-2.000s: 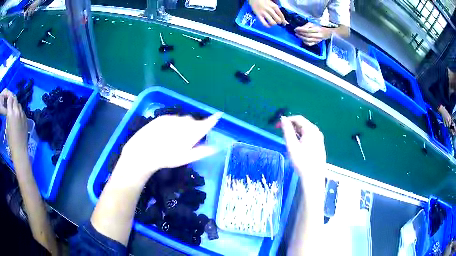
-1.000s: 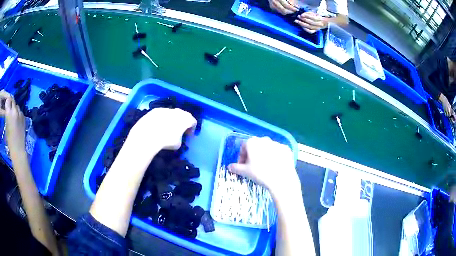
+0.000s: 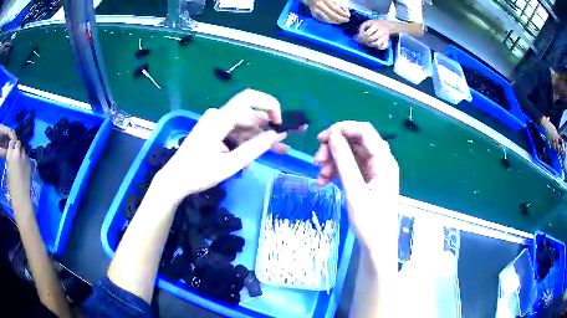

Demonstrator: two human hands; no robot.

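Note:
My left hand (image 3: 233, 140) is raised over the far edge of the blue tray (image 3: 115, 217), its fingers closed on a black plastic part (image 3: 293, 120). My right hand (image 3: 357, 152) is just to the right, a small gap away, with its fingertips pinched together; whether it holds a pin cannot be made out. Loose black parts (image 3: 214, 248) lie heaped in the tray's left side. A clear box (image 3: 261, 261) inside the tray's right side holds white pins (image 3: 295, 251) with blue ends.
Beyond the tray, joined pieces (image 3: 224, 73) lie scattered on the green belt (image 3: 199, 93). An upright post (image 3: 90, 62) stands at left. A neighbour's arm (image 3: 28, 217) and blue tray (image 3: 84, 186) are at left. People sit across the belt. Clear containers (image 3: 429, 279) lie at right.
My left hand has risen from the black heap with a black part. My right hand has moved up and away from the pin box. The joined pieces on the belt have shifted left.

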